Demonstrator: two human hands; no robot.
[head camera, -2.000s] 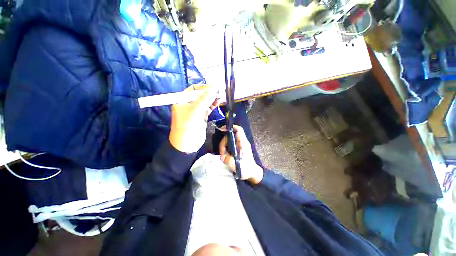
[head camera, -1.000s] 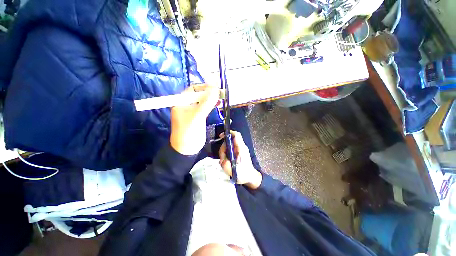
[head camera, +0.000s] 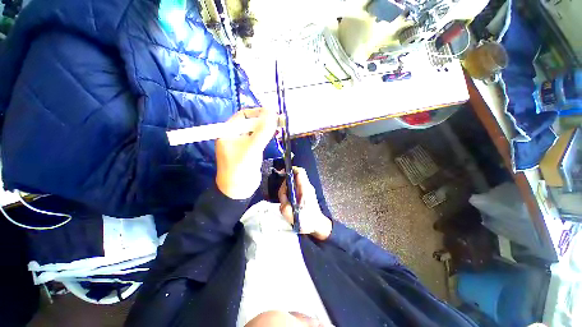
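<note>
My left hand (head camera: 241, 153) is shut on a flat white strip (head camera: 194, 133), which sticks out to the left in front of the jacket. My right hand (head camera: 307, 205) holds long dark shears (head camera: 286, 137) upright, blades pointing away from me. The blades pass close to the fingertips of my left hand, at the strip's right end. Whether they touch the strip I cannot tell. The shiny navy padded jacket (head camera: 76, 108) lies to the left of my left hand.
The white machine table (head camera: 383, 94) has a yellow-green item (head camera: 334, 78) and machine parts (head camera: 364, 38) on it. A white cord (head camera: 41, 227) hangs at the left. White-banded navy pieces (head camera: 89, 268) hang below. A blue container (head camera: 485, 290) stands on the floor at right.
The shears have shifted slightly left, with their blades closer together than two seconds ago. The strip has moved slightly left and down with my left hand.
</note>
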